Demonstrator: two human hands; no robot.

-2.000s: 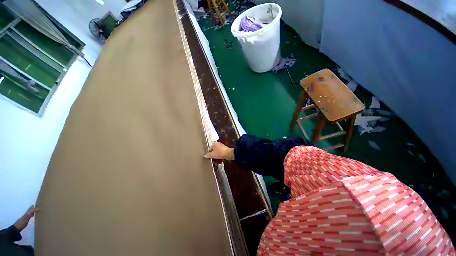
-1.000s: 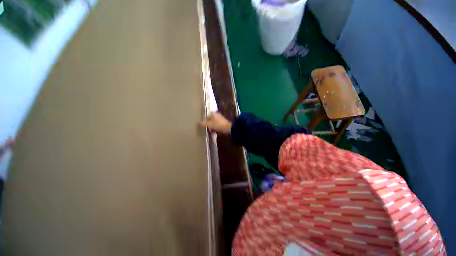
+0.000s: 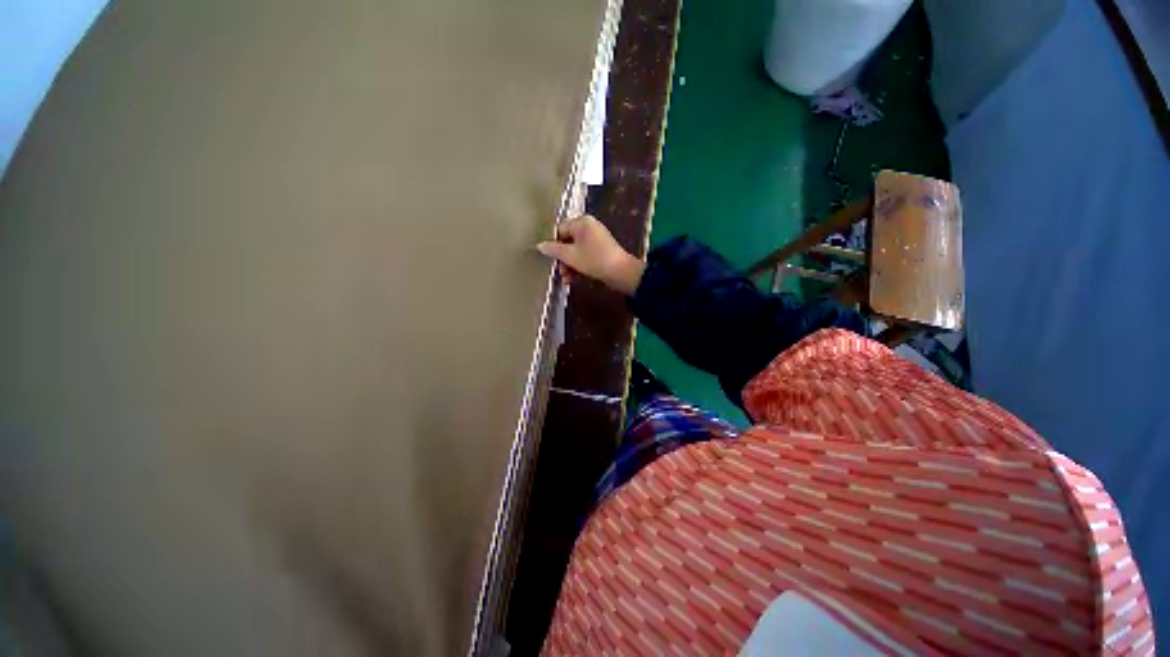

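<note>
The tan fabric ply spreads over the table on the left of the view, with soft, blurred folds at the lower left. Its pale layered edge runs along the near side of the table. My right hand, in a dark sleeve, is at this edge with thumb and fingers pinched on the fabric edge. The cloth puckers slightly at the fingertips. My left hand is not in view.
The brown table border runs beside the stack, with a pale strip across it. Beyond are a green floor, a wooden stool, a white bin and a blue-grey draped surface. My red patterned garment fills the lower right.
The view has turned down and towards the near edge. My right hand stays at the fabric edge, now higher in view. The coworker's hand at the left has left the picture, and blurred folds show lower left.
</note>
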